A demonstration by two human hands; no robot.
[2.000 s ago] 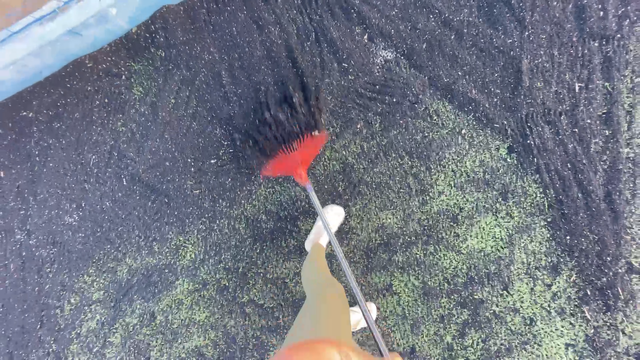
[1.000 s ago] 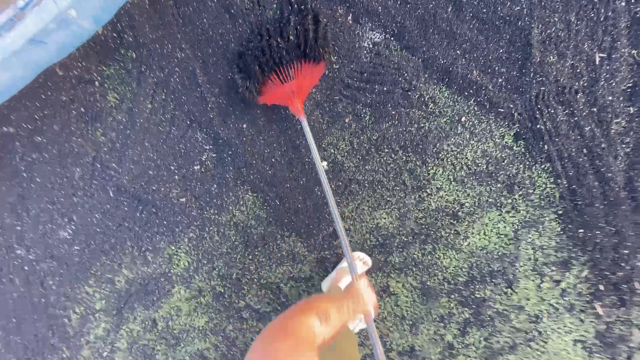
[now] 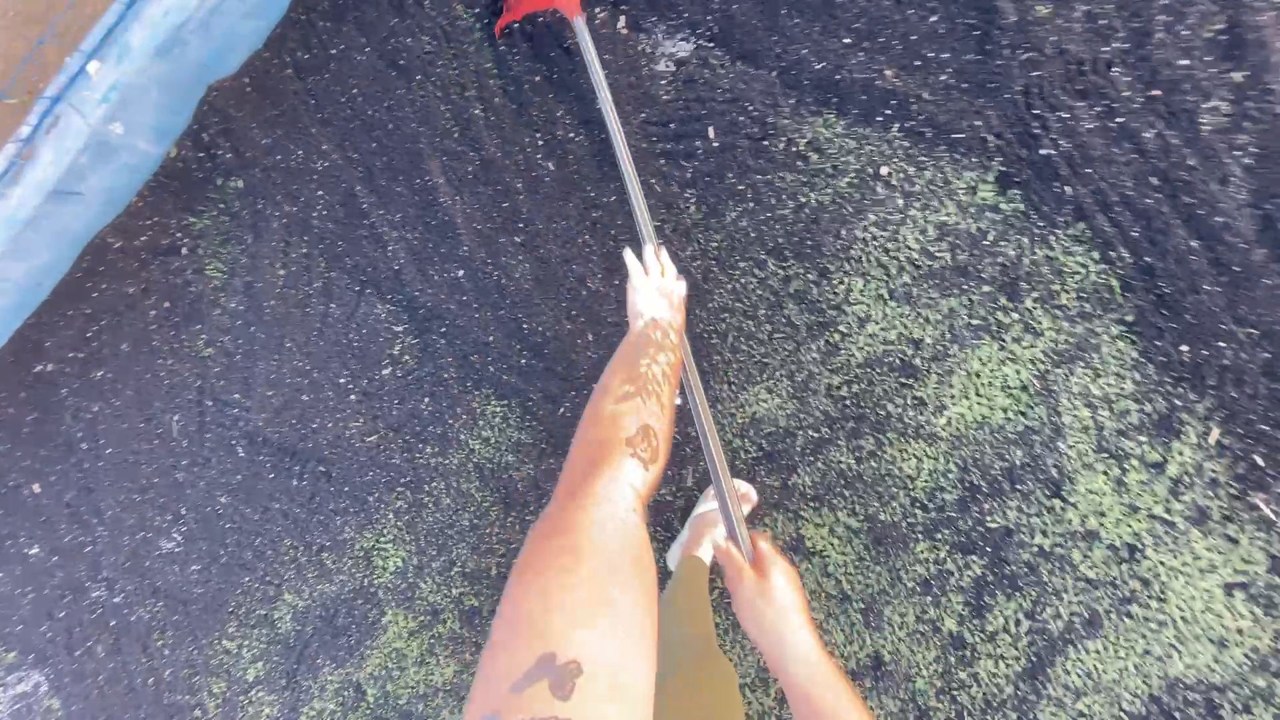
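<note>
A broom with a red head (image 3: 540, 10) and a long metal handle (image 3: 712, 440) runs from the top edge down to the lower middle of the head view. Only the lower rim of its red head shows; its bristles are out of view. My left hand (image 3: 656, 285) is on the upper part of the handle, with some fingers raised or spread along it. Near the handle's lower end, my right hand (image 3: 762, 590) is closed around it. Beneath the broom lies dark, loose granular material (image 3: 350, 330) with patches of green (image 3: 1000, 370) showing through.
A blue sheet (image 3: 150, 130) borders the ground at the upper left, with a brown surface (image 3: 30, 50) beyond it. My foot in a light sandal (image 3: 710, 520) stands beside the lower handle. Ridges run through the dark material at the upper right.
The broom head has moved up, farther from me, and is now mostly out of view. My left forearm now reaches along the handle, with both hands in sight.
</note>
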